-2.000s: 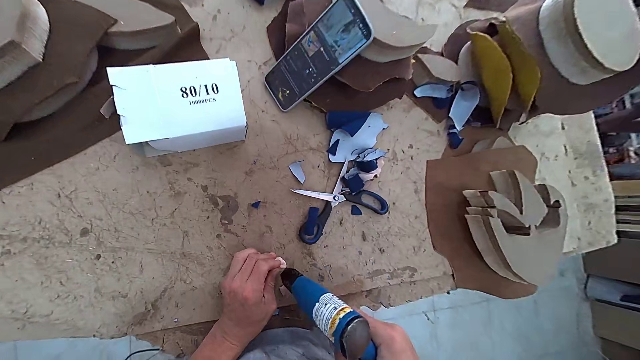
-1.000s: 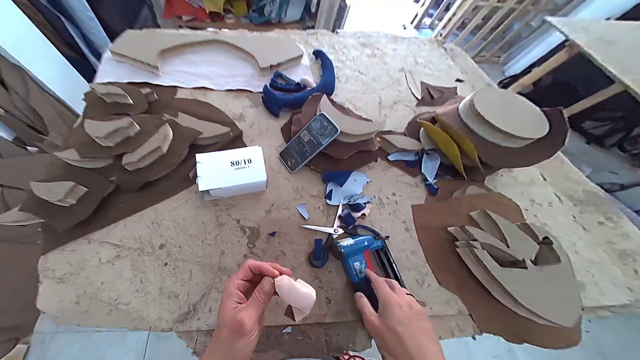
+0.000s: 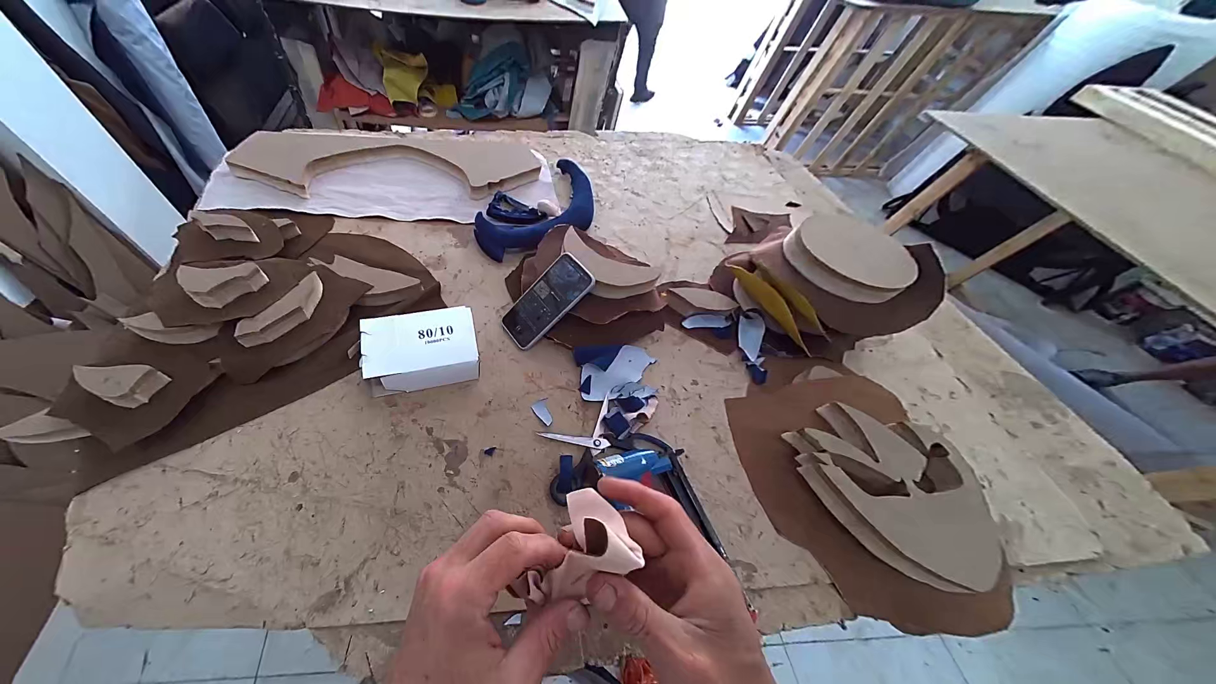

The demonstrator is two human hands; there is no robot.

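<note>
Low at the table's near edge, both hands grip one small folded piece of pale pink material with a brown side (image 3: 608, 551). My left hand (image 3: 484, 589) pinches its left end, and my right hand (image 3: 679, 589) has thumb and fingers around its right end. Just beyond the right hand lies a blue pneumatic staple gun (image 3: 635, 464), partly covered by the fingers. Scissors with dark blue handles (image 3: 579, 441) rest beside it, blades pointing left. Blue and pale fabric scraps (image 3: 622, 375) are heaped beyond the scissors.
A white box (image 3: 418, 351) sits left of centre, and a phone (image 3: 548, 300) leans on stacked cut pieces. Brown pieces with foam shapes (image 3: 280, 309) cover the left side. Layered board shapes (image 3: 902, 503) lie on brown material at right. A curved blue padded part (image 3: 575, 199) is farther back.
My right hand has let go of the staple gun, which stays on the table, and has joined the left hand on the pale piece. The view has tilted up since the oldest frame.
</note>
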